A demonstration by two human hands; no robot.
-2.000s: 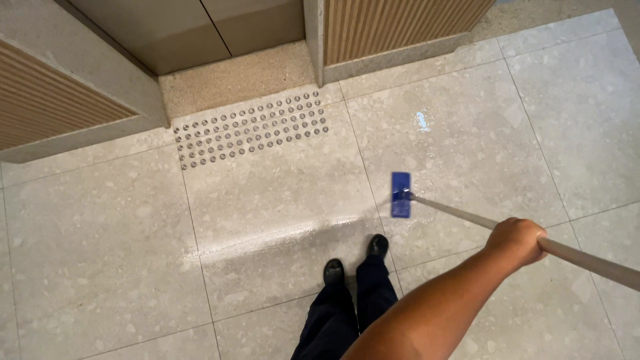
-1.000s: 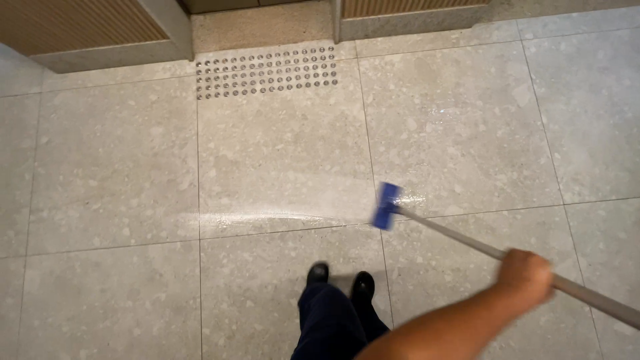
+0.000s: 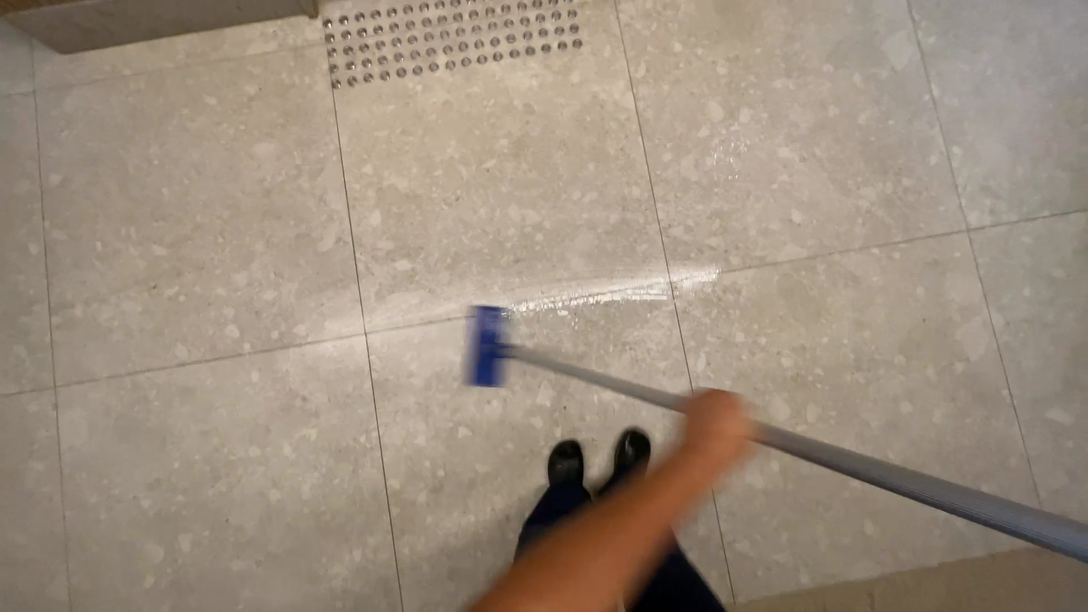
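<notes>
My left hand (image 3: 718, 433) is closed around the grey metal pole (image 3: 850, 463) of a floor tool with a flat blue head (image 3: 487, 347). The pole slants from the head at mid-view down to the right edge, where its far end is out of sight. The blurred head lies on the pale speckled floor tiles (image 3: 212, 204), beside a wet, shiny streak (image 3: 595, 296). My forearm crosses over my dark trousers. My right hand is out of view.
My black shoes (image 3: 599, 459) stand just below the pole. Metal tactile studs (image 3: 450, 38) cover a patch of floor at the top. A stone wall base (image 3: 161, 21) borders the floor at upper left.
The blue head has swept left across the tiles, with my left hand still on the pole. A wet streak shows to the right of the head. The view has shifted off the doorway.
</notes>
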